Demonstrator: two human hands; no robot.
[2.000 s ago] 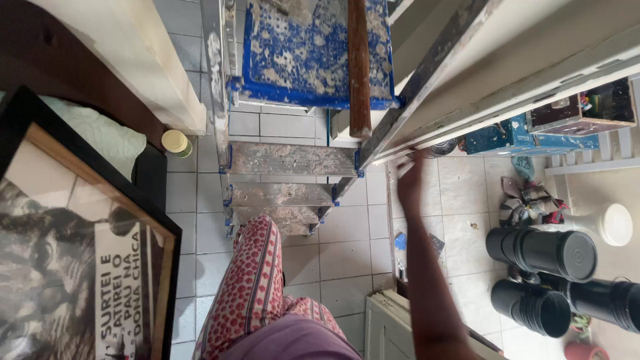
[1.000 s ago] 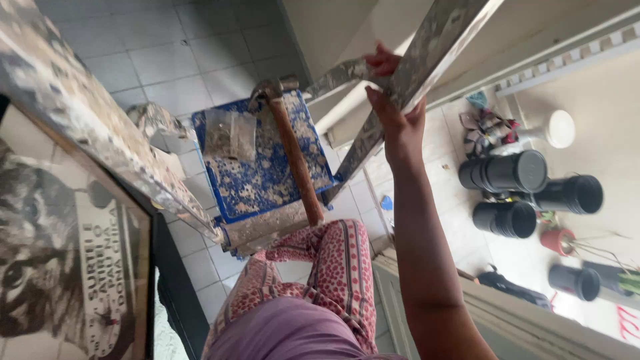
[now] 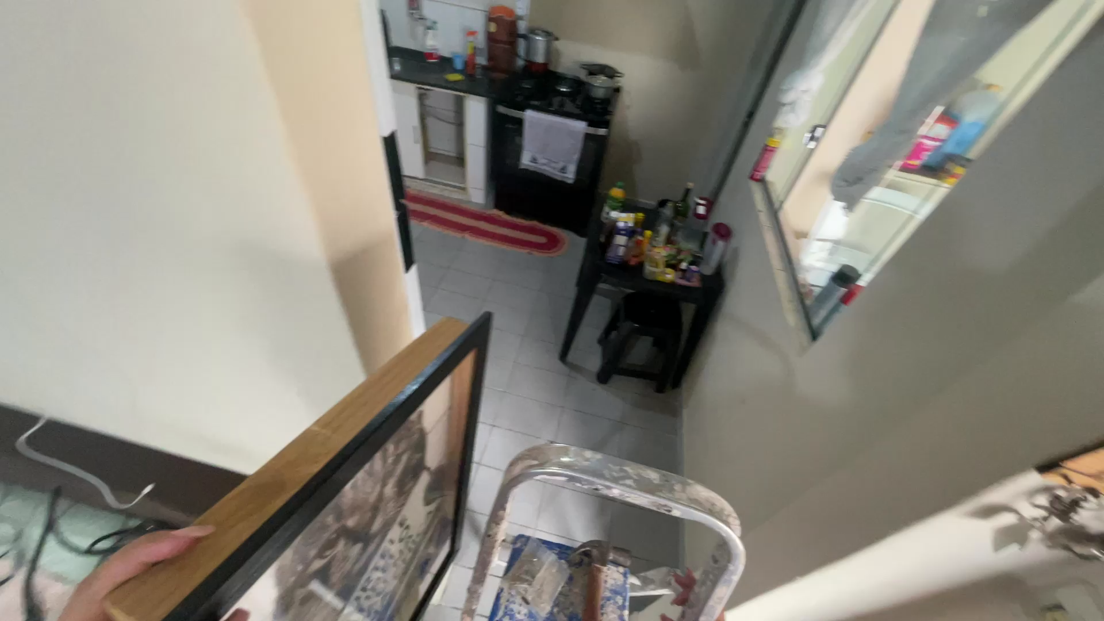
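Note:
My left hand (image 3: 138, 569) grips the lower left end of a framed picture (image 3: 388, 492) with a black front edge and a wooden side; the frame stands tilted to the left of the ladder. Only the fingertips of my right hand (image 3: 684, 591) show, at the right side of the paint-spattered metal stepladder (image 3: 638, 487), and its grip is mostly hidden. On the ladder's blue platform (image 3: 509, 595) lie a claw hammer (image 3: 595, 578) with a wooden handle and a clear plastic bag (image 3: 536, 578) with small contents.
Beyond the ladder, a black table (image 3: 638, 280) holds bottles and jars above a black stool (image 3: 647, 336). Farther off are a black stove (image 3: 552, 155), a red striped rug (image 3: 487, 226) and a counter (image 3: 440, 79). Walls flank both sides, with a window-like opening (image 3: 871, 172) at right.
The view has swung up from the floor towards the kitchen. My left hand is now on the framed picture; it was not visible there earlier. My right arm no longer shows at full length.

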